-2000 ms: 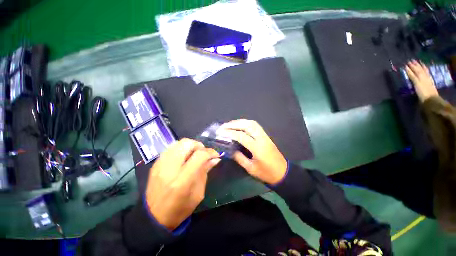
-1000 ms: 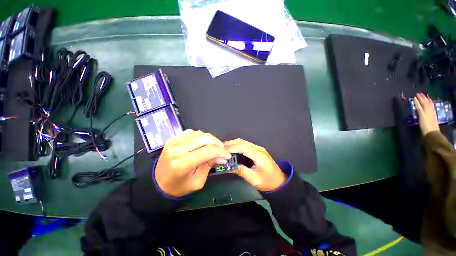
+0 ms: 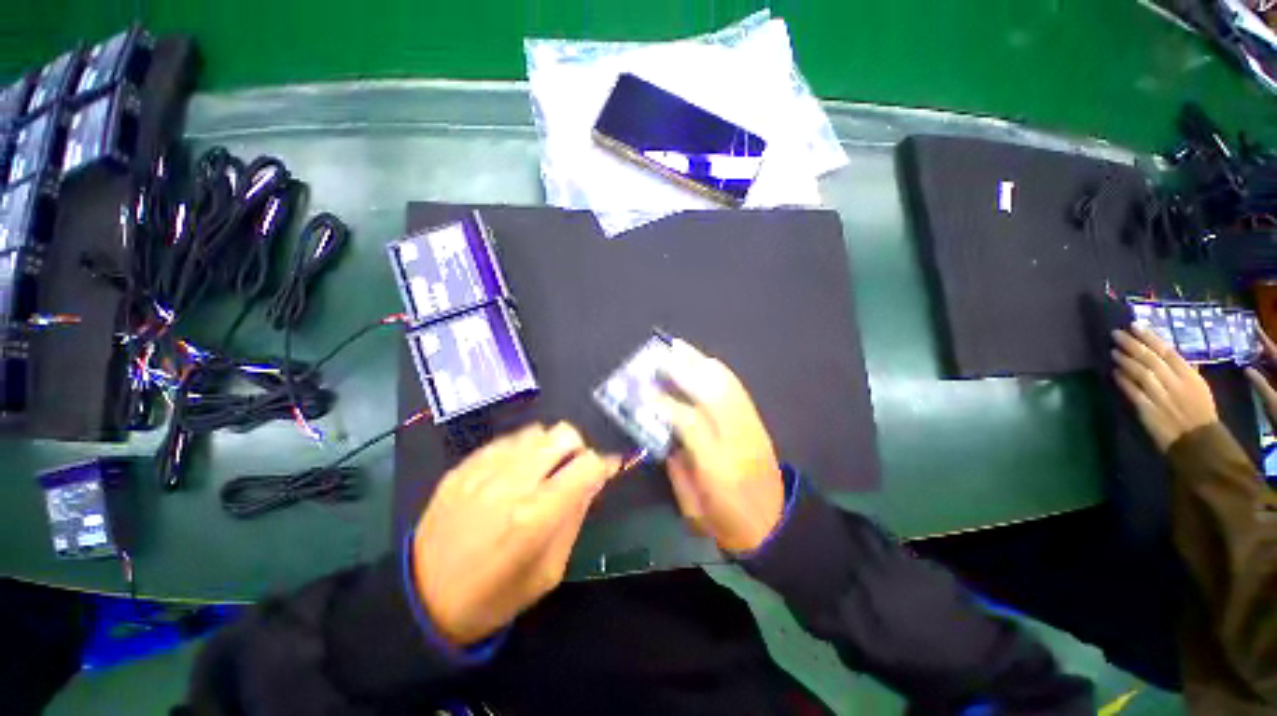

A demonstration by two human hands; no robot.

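My right hand point(image 3: 726, 455) holds a controller module point(image 3: 637, 399) above the foam work mat point(image 3: 700, 287), its labelled face up and slightly blurred. My left hand point(image 3: 501, 529) is just left of it, fingertips pinched on a thin lead wire point(image 3: 633, 459) at the module's lower edge. Two more controller modules with white-and-purple labels lie on the mat's left part, the upper one point(image 3: 447, 271) touching the lower one point(image 3: 471, 364). Red-tipped leads run from their left edges.
Bundled black cables point(image 3: 210, 252) lie left of the mat, beside module rows point(image 3: 101, 129) and a single module point(image 3: 77, 511). A smartphone point(image 3: 679, 137) rests on clear plastic point(image 3: 567, 98) behind the mat. At right, another person's hands point(image 3: 1165, 392) touch modules near a foam tray mat point(image 3: 980, 266).
The held module has turned from terminal edge showing to labelled face showing. My left hand has moved left and down, away from its body. The other person's second hand has come into view.
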